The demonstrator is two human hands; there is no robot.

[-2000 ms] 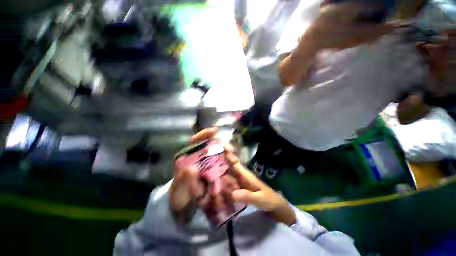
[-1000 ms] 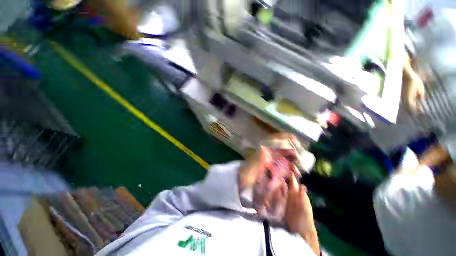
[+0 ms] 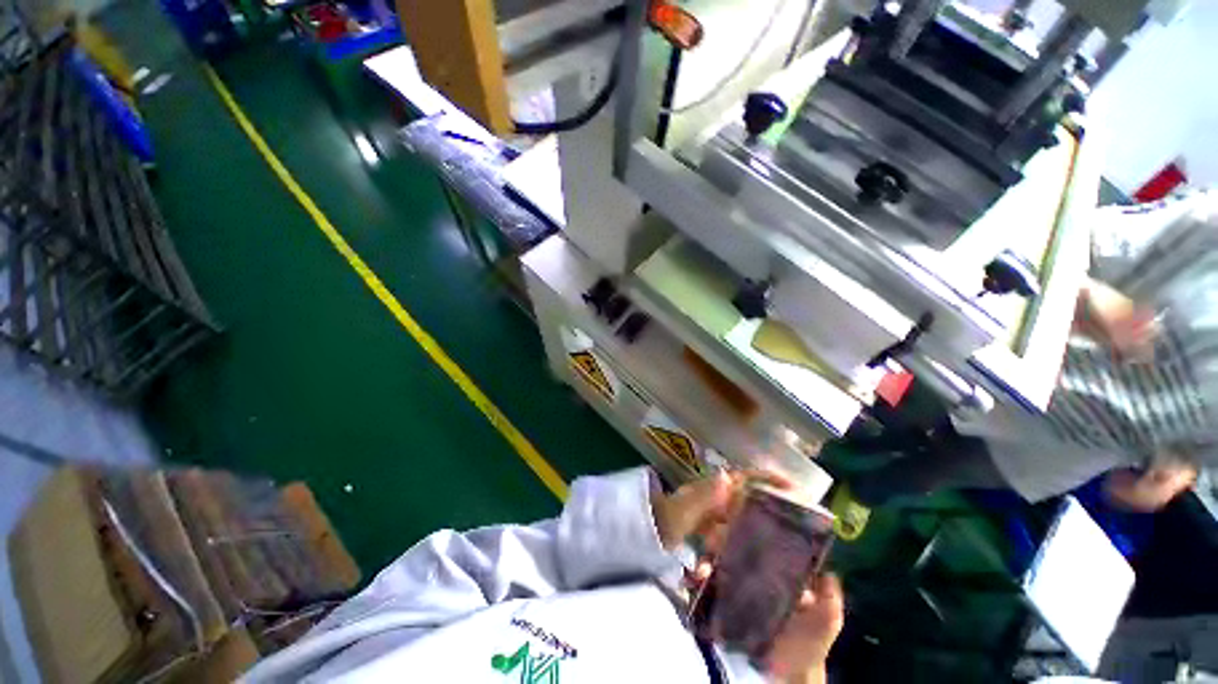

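A smartphone [image 3: 761, 568] is held low in front of my chest, tilted, with a dark reddish screen facing up. My left hand [image 3: 701, 515] grips its left and upper edge. My right hand [image 3: 809, 625] holds its lower right side. The fingers behind the phone are hidden.
A grey screen printer [image 3: 801, 314] with black knobs and yellow warning labels [image 3: 672, 441] stands close ahead. A person in a striped top [image 3: 1142, 374] is at the right, beside a white-topped stool [image 3: 1079, 584]. Cardboard boxes [image 3: 200, 575] are at lower left. A yellow line [image 3: 401, 327] crosses the green floor.
The view has swung left since the earliest frame, bringing in the aisle and boxes. The picture is sharper. The phone remains in both hands; its screen now looks darker.
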